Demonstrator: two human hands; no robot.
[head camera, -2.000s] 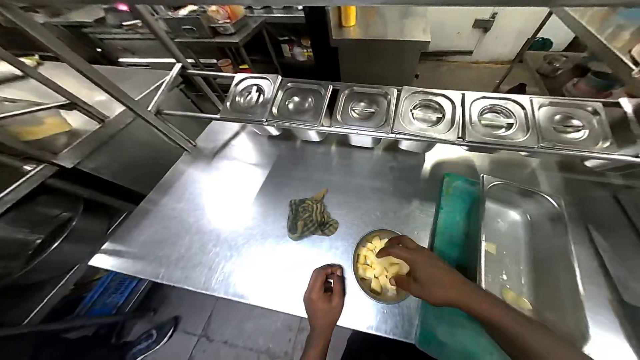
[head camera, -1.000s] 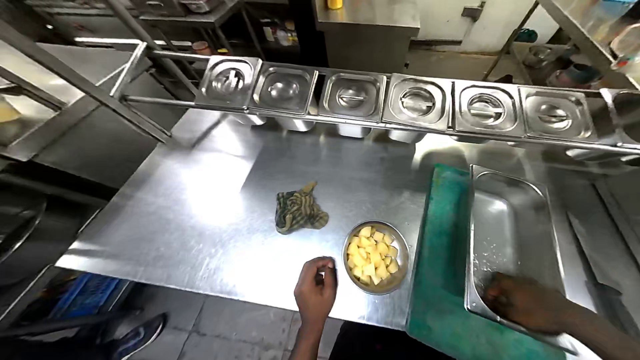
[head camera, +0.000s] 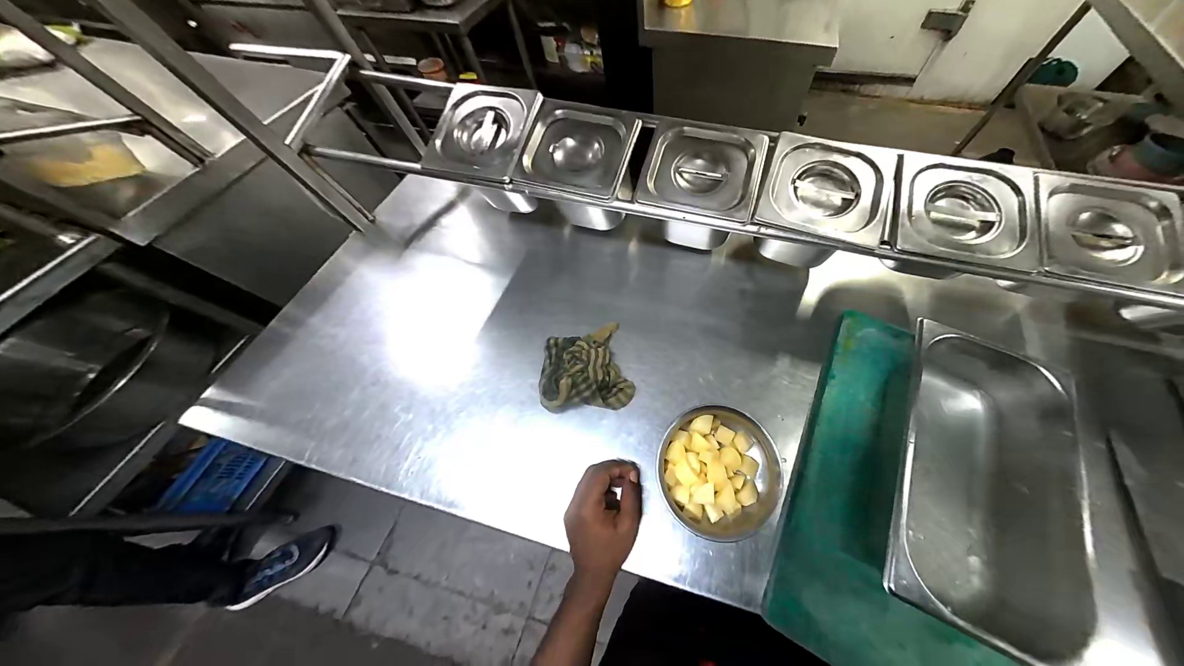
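Note:
My left hand rests at the steel table's front edge, fingers curled with the thumb near the forefinger, holding nothing visible. Just right of it stands a round metal bowl with pale yellow diced pieces, which look like potato. Beyond the hand lies a crumpled striped cloth. A green cutting board is right of the bowl, and a deep rectangular steel pan sits partly on it, with only small specks on its bottom. My right hand is out of view.
A row of lidded steel containers runs along the table's back. A dark, long tool lies right of the pan. At the left are a metal frame, a blue crate and another person's shoe on the floor.
My right hand moved from the bowl into the steel pan, then out of view. The few pale pieces seen earlier in the pan are gone. My left hand has stayed beside the bowl.

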